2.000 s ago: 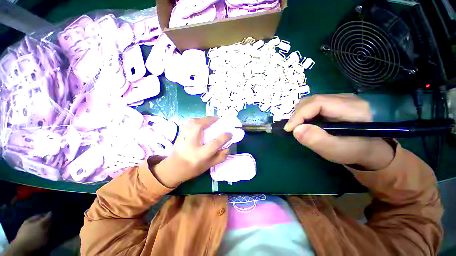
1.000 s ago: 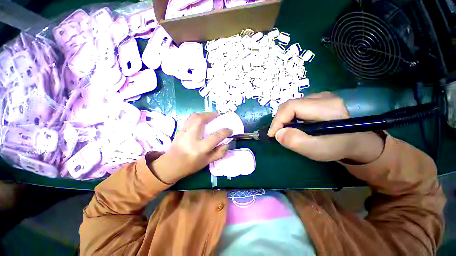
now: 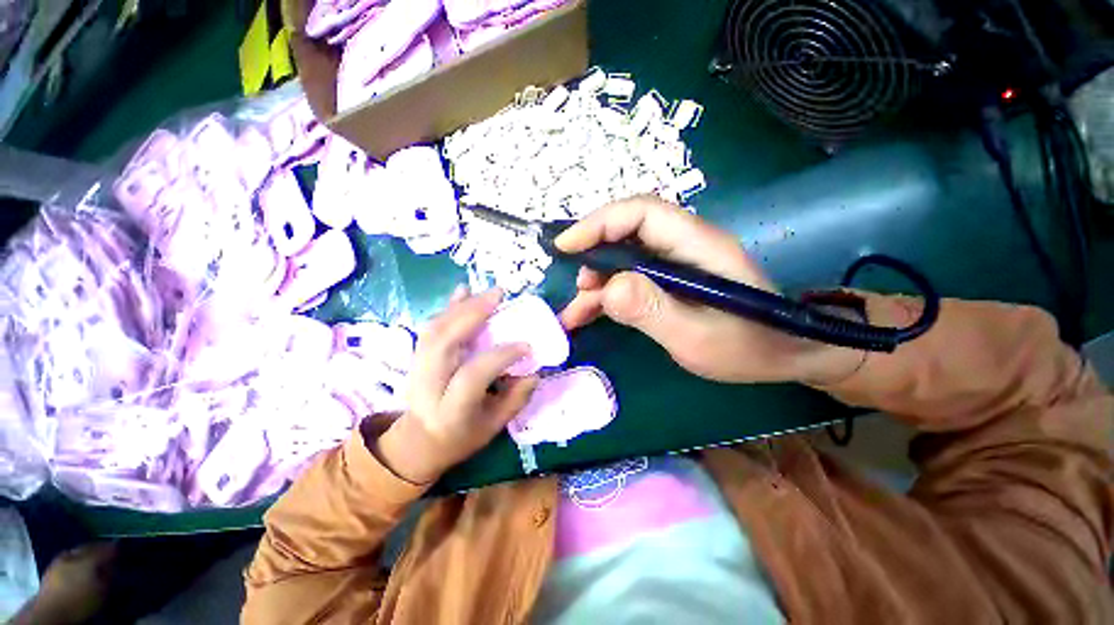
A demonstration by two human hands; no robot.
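Observation:
My left hand (image 3: pixel 455 388) holds a pale pink plastic shell (image 3: pixel 533 332) by its left side, just above the bench. My right hand (image 3: pixel 666 287) grips a black pen-like iron (image 3: pixel 721 297). Its thin metal tip points up and left, away from the held shell, over the left edge of a heap of small cream-white pieces (image 3: pixel 574 147). Fingers of my right hand are near the shell's right edge; whether they touch it I cannot tell. Another pink shell (image 3: pixel 564 407) lies on the bench just below the held one, near the front edge.
A clear bag (image 3: pixel 86 354) spills many pink shells at left. A brown box (image 3: pixel 458 92) of shells stands beyond the heap. A round fan grille (image 3: pixel 809 59) is at the upper right, with cables beside it. The iron's looped cord (image 3: pixel 931 299) is by my right forearm. Part of another person shows lower left.
My right hand has swung the iron's tip up and left, off the held shell. The cord now loops near my wrist. The view has shifted and tilted, showing more of the box.

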